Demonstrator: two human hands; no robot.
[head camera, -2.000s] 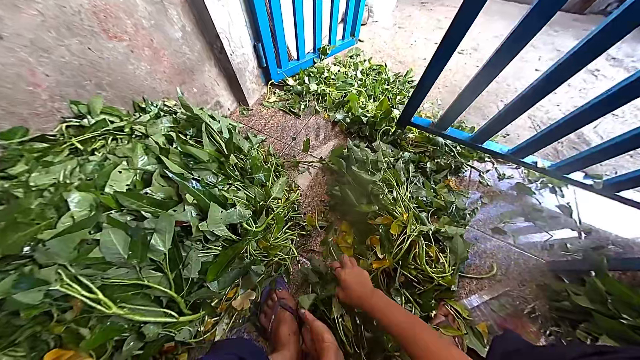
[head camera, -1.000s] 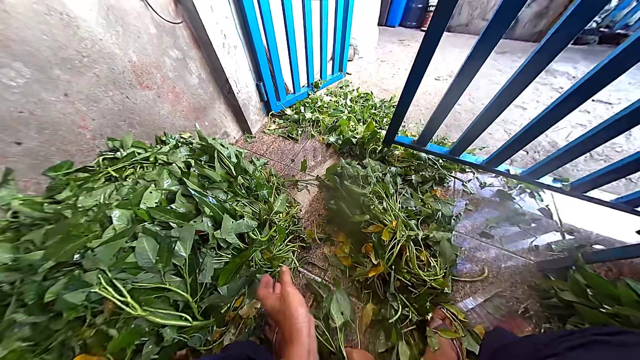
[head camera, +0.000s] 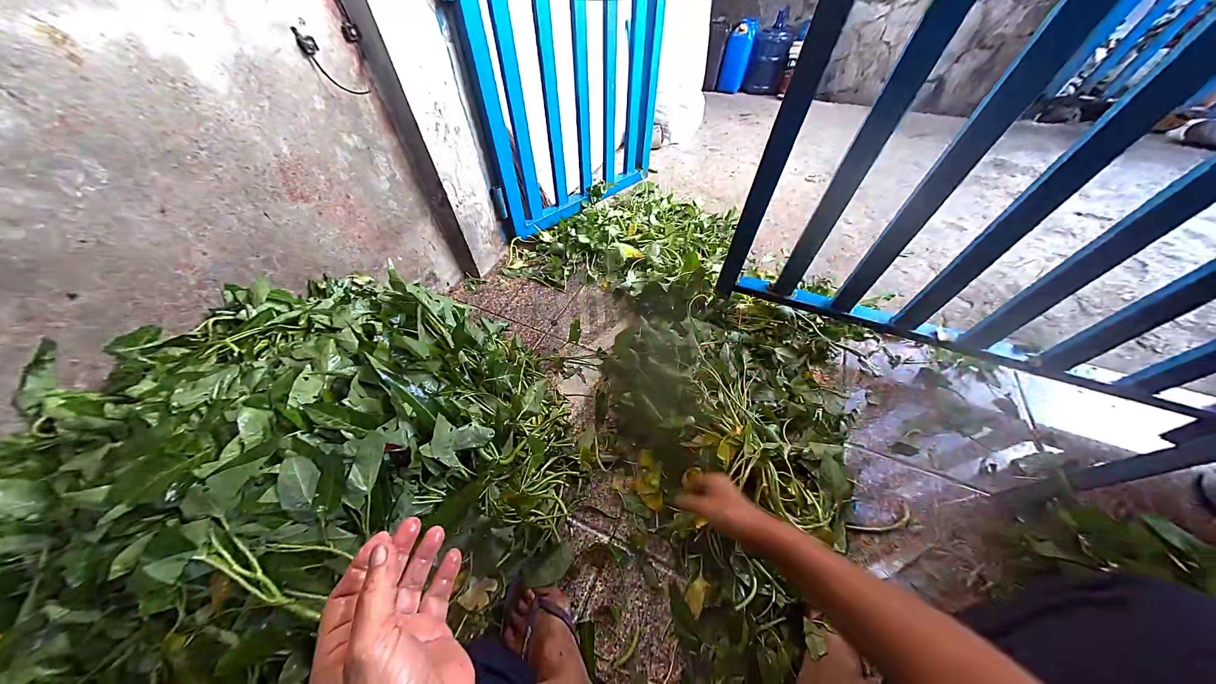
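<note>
My left hand (head camera: 391, 608), palm up with fingers apart and nothing in it, is over the near edge of a broad heap of leafy green stems (head camera: 313, 408). My right hand (head camera: 717, 503) reaches to a second pile of leafy stems (head camera: 769, 418), near some yellowed leaves (head camera: 649, 480). Its fingers are bent and blurred, so whether they grip a stem is unclear. More greens (head camera: 646, 223) lie at the gateway. A sandalled foot (head camera: 551, 632) rests between the two piles.
A blue metal gate leaf (head camera: 556, 114) stands by the wall (head camera: 190, 142) at the back; a second barred leaf (head camera: 950, 190) spans the right. Wet tiles (head camera: 912, 456) reach under it. More leaves (head camera: 1121, 541) lie at the lower right. Blue containers (head camera: 750, 57) stand outside.
My left hand has moved left from between the piles and turned palm up. My right hand, out of clear view one second ago, is at the right pile again.
</note>
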